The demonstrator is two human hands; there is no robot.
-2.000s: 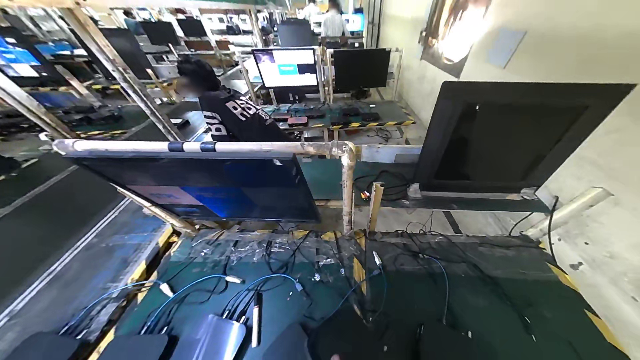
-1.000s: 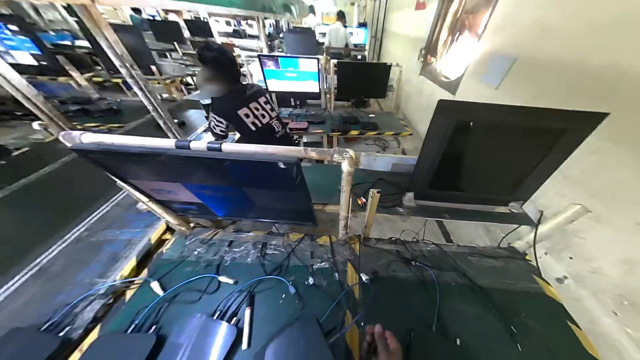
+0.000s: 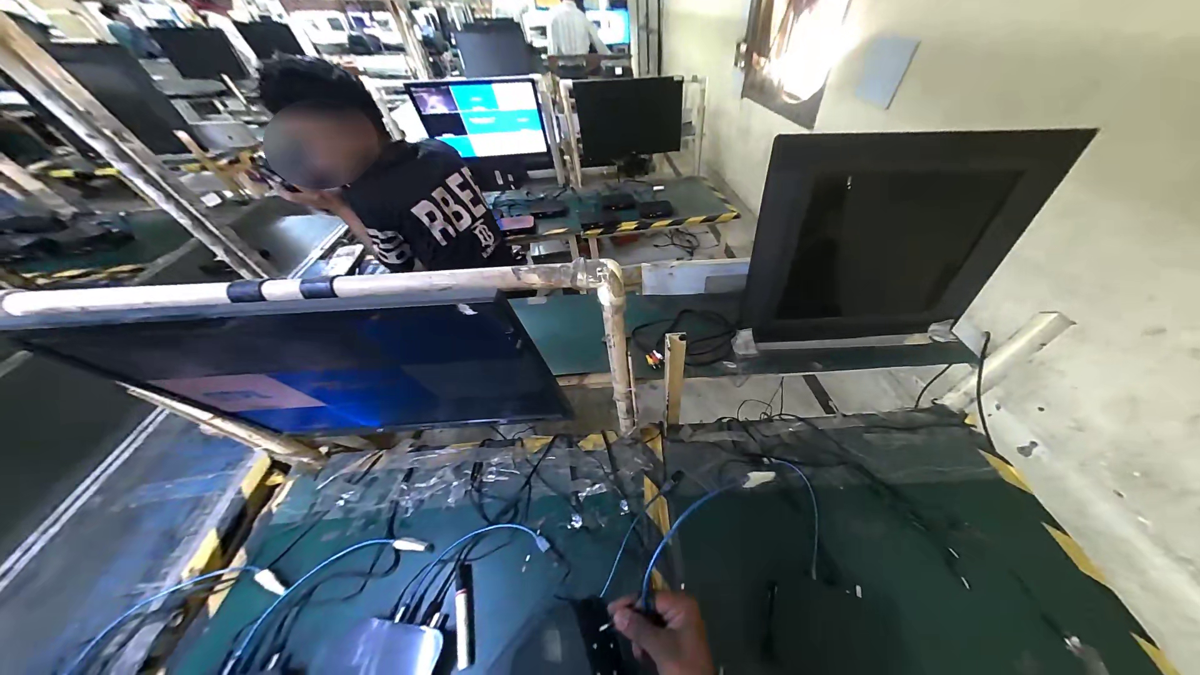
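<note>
My right hand [image 3: 664, 630] is at the bottom centre, with its thumb and fingers pinched on the plug end of a blue network cable [image 3: 682, 517]. That cable arches up from the fingers to a white tag. Just left of the hand lies a dark box-like device [image 3: 553, 642], its port side towards the fingers. A second device with a shiny top [image 3: 389, 647] has several cables at its back edge. A marker pen [image 3: 463, 614] lies between the two devices. My left hand is not in view.
A tilted television [image 3: 309, 370] hangs under a white pipe frame [image 3: 450, 281] beyond the green bench [image 3: 750, 544]. A dark monitor [image 3: 891, 234] leans near the right wall. Loose cables cross the bench. A person [image 3: 412, 197] in a dark shirt is at the left, behind the frame.
My right hand, empty-looking a second ago at the bottom edge, is now on the blue cable's plug beside the dark device. The person beyond the frame leans further left.
</note>
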